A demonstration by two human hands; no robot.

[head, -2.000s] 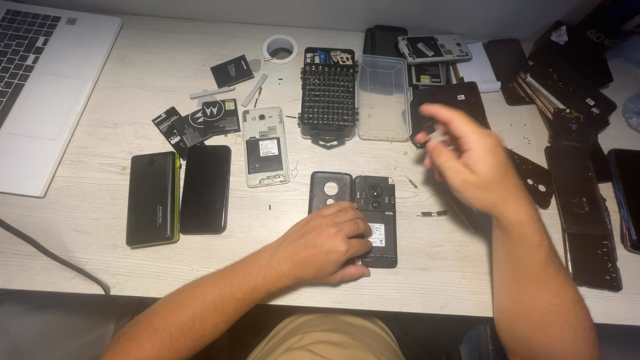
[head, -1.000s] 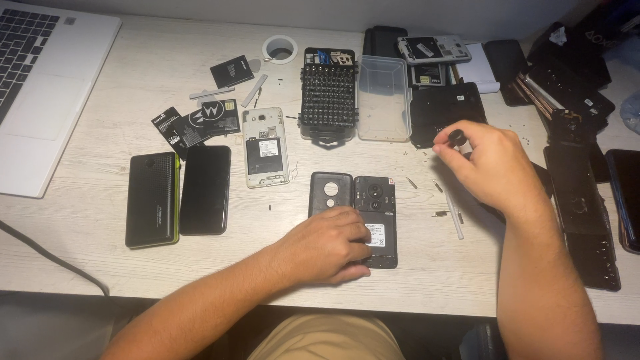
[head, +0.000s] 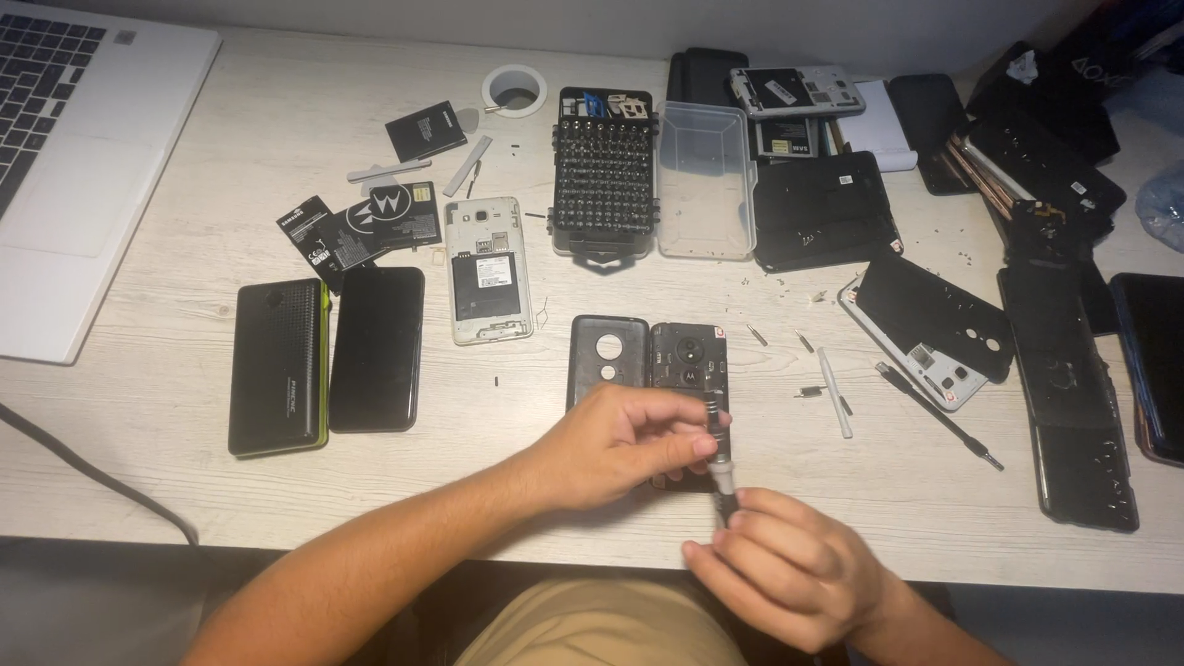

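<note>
Both my hands hold a precision screwdriver handle (head: 722, 472), upright in the view, above the lower part of an opened Motorola phone (head: 690, 356). The fingers of my left hand (head: 620, 444) pinch its upper end, and my right hand (head: 795, 564) grips its lower, dark end. Whether a bit sits in its tip cannot be told. Left of the phone, beside it, lies its dark back cover (head: 609, 331) with round camera holes, partly behind my left hand. Loose screwdriver bits (head: 803, 340) and a light plastic stick (head: 834, 393) lie to the right.
An open bit case (head: 604, 176) with a clear lid (head: 706, 180) stands behind. A silver phone (head: 488, 277), batteries (head: 425, 131) and a power bank (head: 279, 365) lie left, near a laptop (head: 111, 185). Phone parts (head: 1068, 388), a flexible shaft (head: 939, 416) and tiny screws (head: 782, 280) lie right.
My right hand has come from the right, with the dark tool handle, to in front of the phone. My left hand has left the phone and now grips the handle too.
</note>
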